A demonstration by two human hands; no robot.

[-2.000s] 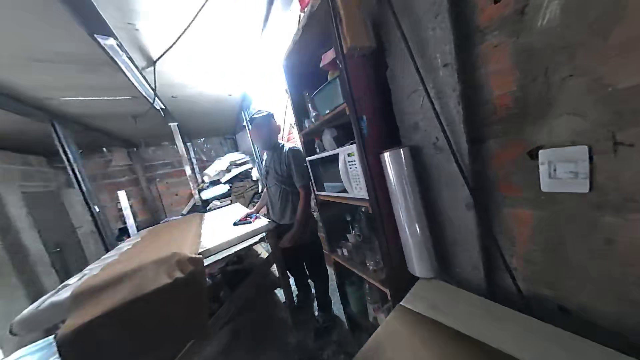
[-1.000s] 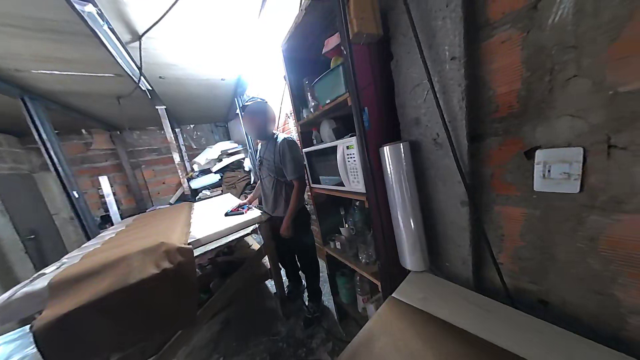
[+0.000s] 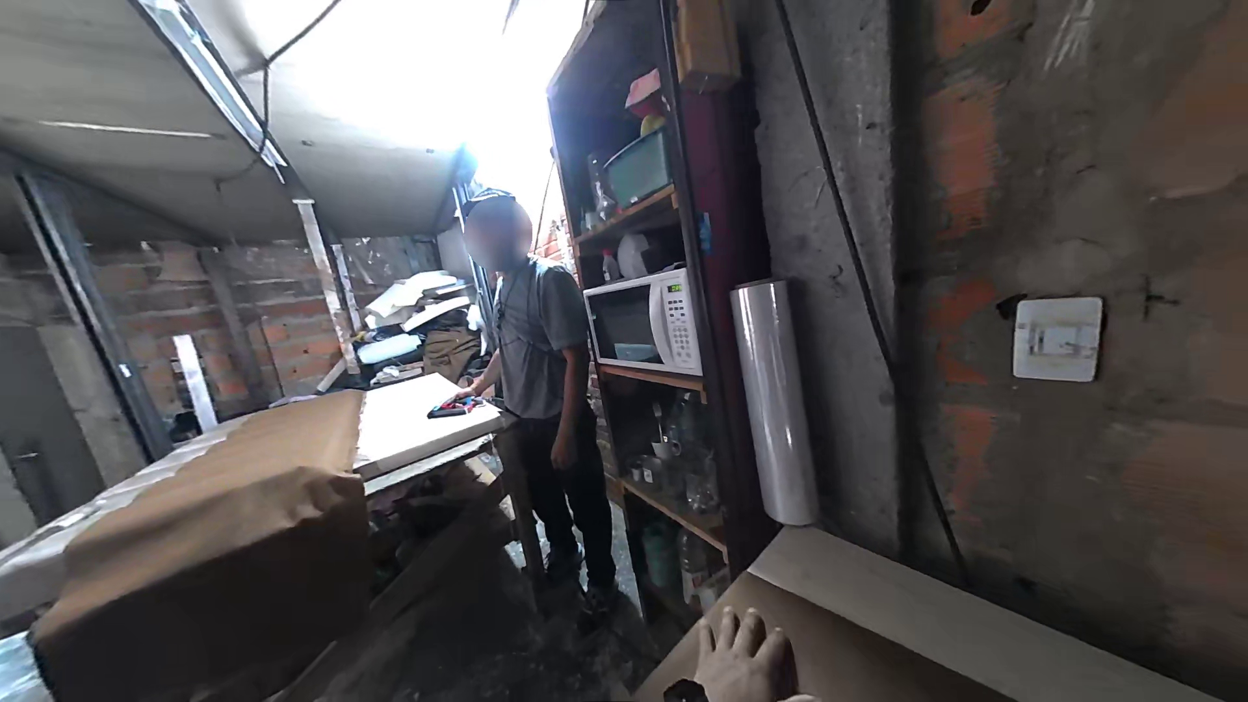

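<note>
At the bottom of the head view, one bare hand, apparently my right hand (image 3: 743,661), lies palm down with its fingers apart on brown paper (image 3: 829,634). A dark band shows at its wrist. The paper covers part of a pale board or tabletop (image 3: 936,595). Just beyond stands an upright roll of clear plastic film (image 3: 775,405), leaning near the wall and not touched by the hand. My left hand is out of view.
On the left, brown paper (image 3: 224,487) drapes over a long white-topped table (image 3: 419,419). A person (image 3: 546,341) stands at its far end, a hand by a red and black tool (image 3: 455,406). Shelves (image 3: 682,390) hold a white microwave oven (image 3: 645,322), bottles and a green tub (image 3: 639,168).
My hand has come into view at the bottom and rests on the brown paper. The person at the far table stays in about the same place.
</note>
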